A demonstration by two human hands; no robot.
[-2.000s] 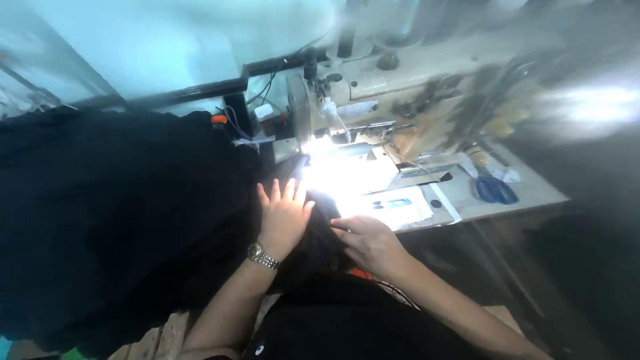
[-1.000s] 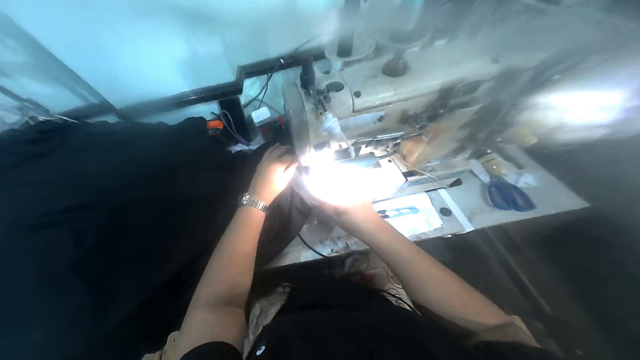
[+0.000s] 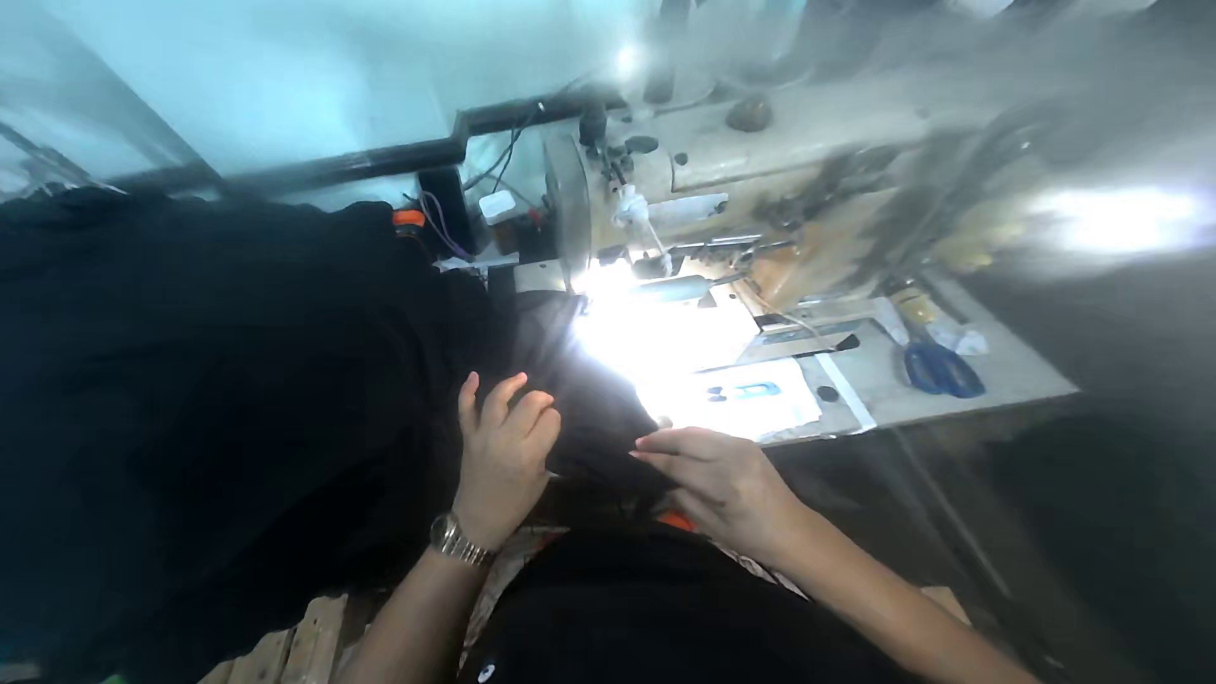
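Observation:
Black fabric (image 3: 237,380) fills the left side and runs under the head of a sewing machine (image 3: 741,171), where a bright lamp glare hides the needle area. My left hand (image 3: 508,456), with a metal-band watch at the wrist, is over the fabric with its fingers apart and slightly curled. To the right, my right hand (image 3: 731,484) has thumb and fingers together at the fabric's right edge, pinching it near the front of the machine table.
Blue-handled scissors (image 3: 940,369) lie on the right of the machine table (image 3: 1007,380). A small blue-handled tool (image 3: 746,390) rests on white paper (image 3: 793,404) beside the glare. An orange item (image 3: 408,218) and cables stand behind the fabric. Wooden slats (image 3: 275,655) show at lower left.
Both hands have come back from the needle area toward my body since one second ago. The left hand's fingers are now spread, and fabric covers the front table edge that was bare.

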